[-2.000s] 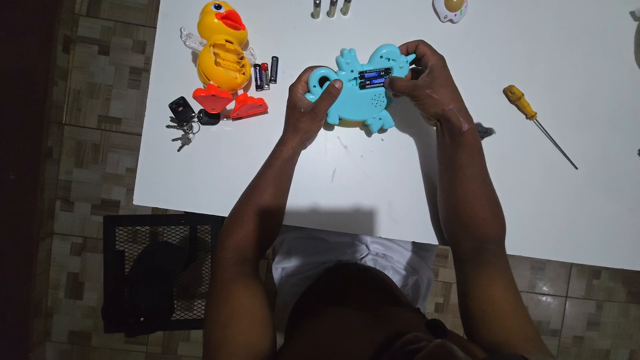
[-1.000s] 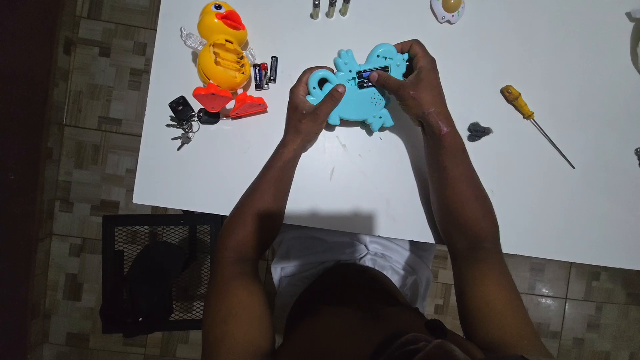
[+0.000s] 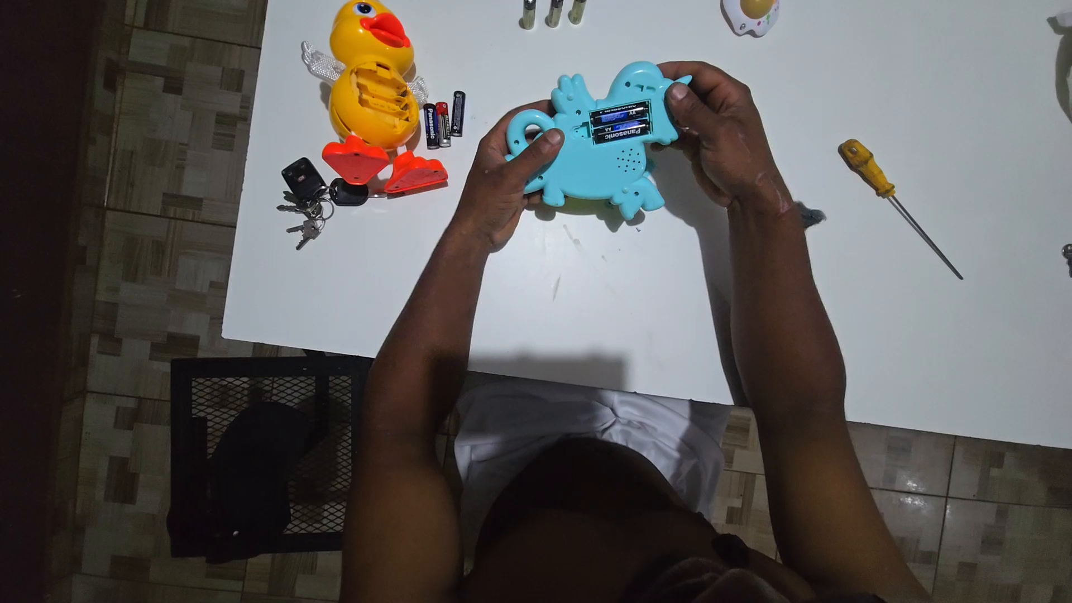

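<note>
A turquoise plastic toy [image 3: 586, 172] is held above the white table, its back up and its battery compartment uncovered. Two Panasonic AA batteries [image 3: 621, 123] lie side by side in that compartment. My left hand [image 3: 507, 172] grips the toy's looped end, thumb on top. At the opposite end my right hand [image 3: 720, 126] holds the edge, its thumb beside the compartment. A yellow toy duck [image 3: 373, 105] with an empty battery compartment lies to the left, and several loose batteries [image 3: 444, 124] are next to it.
Car keys [image 3: 311, 197] lie below the duck's orange feet. More batteries [image 3: 554, 12] stand at the top edge, with an egg-shaped toy [image 3: 751, 15] farther right. A yellow-handled screwdriver [image 3: 871, 172] rests on the right. A small dark object [image 3: 809, 215] is partly behind my right wrist.
My right thumb has moved off the batteries to the toy's right edge. My left hand keeps its hold on the looped end.
</note>
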